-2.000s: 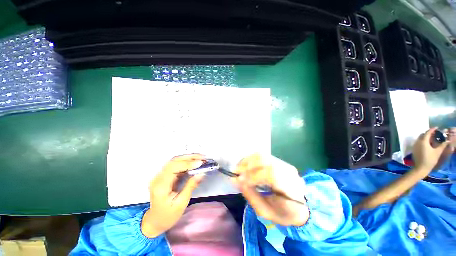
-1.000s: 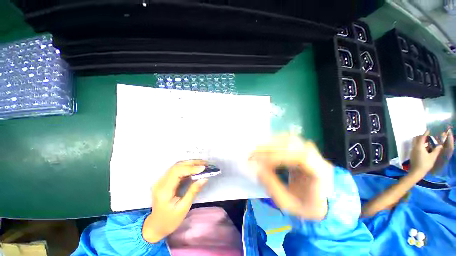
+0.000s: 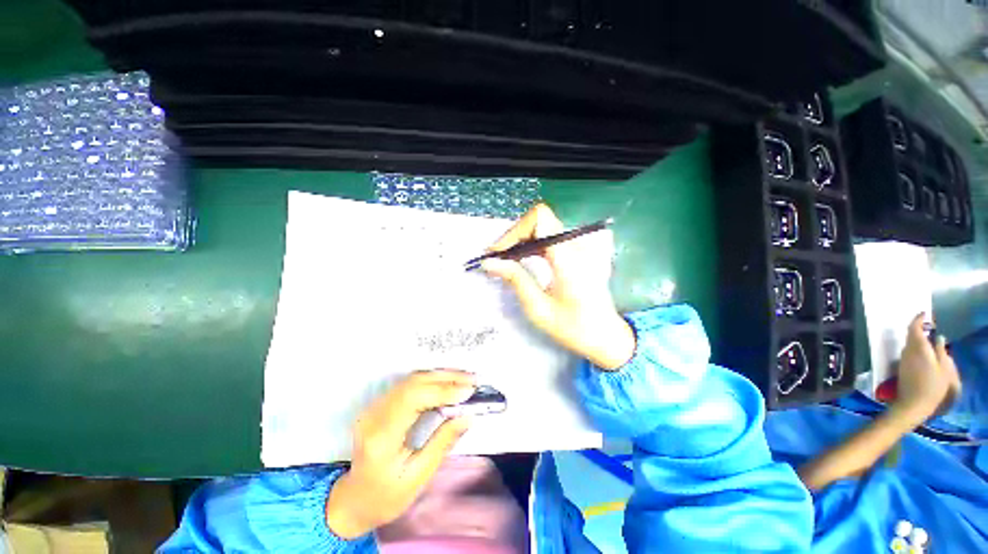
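Note:
My left hand (image 3: 401, 449) holds a small glossy dark case with a pale rim (image 3: 477, 403) between thumb and fingers, just above the lower part of the white sheet (image 3: 336, 314). My right hand (image 3: 558, 284) holds thin black tweezers (image 3: 536, 246) like a pen, their tip pointing left over the upper part of the sheet. Whether the tip grips a part is too small to tell. Tiny dark specks (image 3: 457, 340) lie in a loose patch above the case. A faint short row of specks lies near the sheet's top edge.
A tall stack of black trays (image 3: 433, 135) stands behind the sheet. Clear blister trays (image 3: 87, 173) are at the left, and another (image 3: 455, 193) lies behind the sheet. A black foam tray with cases (image 3: 748, 260) stands right. Another person's hand (image 3: 923, 373) works at the far right.
My right hand has moved from beside the case, then right, and now up and left over the upper sheet. My left hand still holds the case. The view has shifted slightly.

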